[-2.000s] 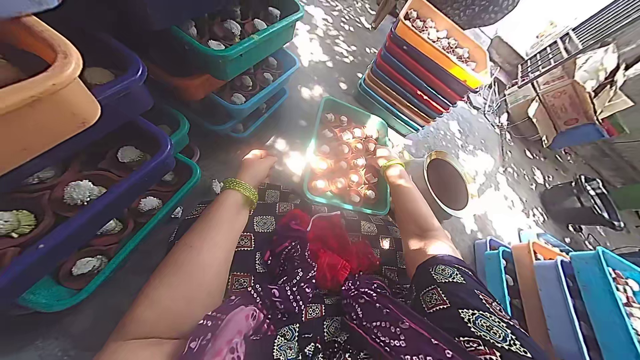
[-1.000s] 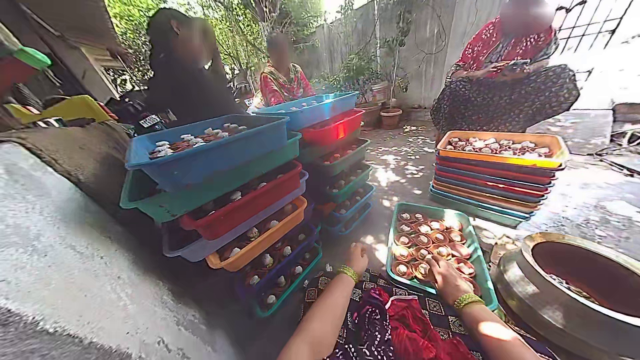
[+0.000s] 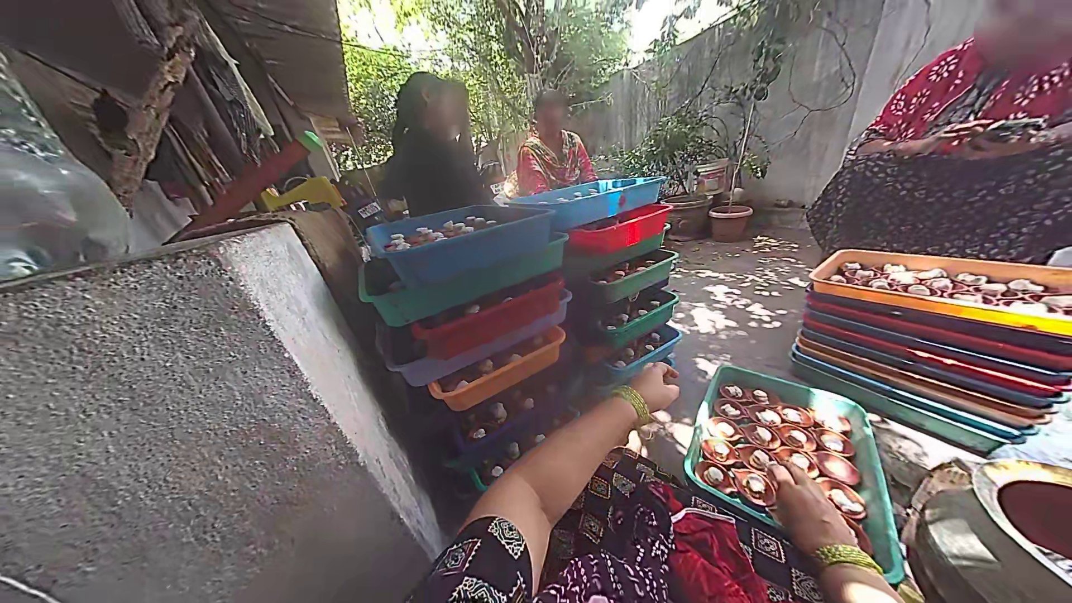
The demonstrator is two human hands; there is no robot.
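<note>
A green plastic tray (image 3: 879, 477) lies in front of me, holding rows of small clay bowls (image 3: 763, 435), most with a white wad inside. My right hand (image 3: 808, 502) reaches over the tray's near part, its fingertips at the bowls; whether it grips one cannot be made out. Left of the tray, my left hand (image 3: 655, 388) is raised with its fingers loosely bent, near the stacks, and nothing shows in it. Green bangles circle both wrists.
Stacks of filled trays stand left, topped by a blue tray (image 3: 469, 260) and a light blue tray (image 3: 620, 201). At right are an orange tray (image 3: 921, 311) on a stack and a metal pot (image 3: 955, 536). A low concrete wall (image 3: 184, 402) borders the left. Three people sit beyond.
The view has swung up and left since the oldest frame. My right hand has stayed over the green tray, while my left hand remains outside its left side.
</note>
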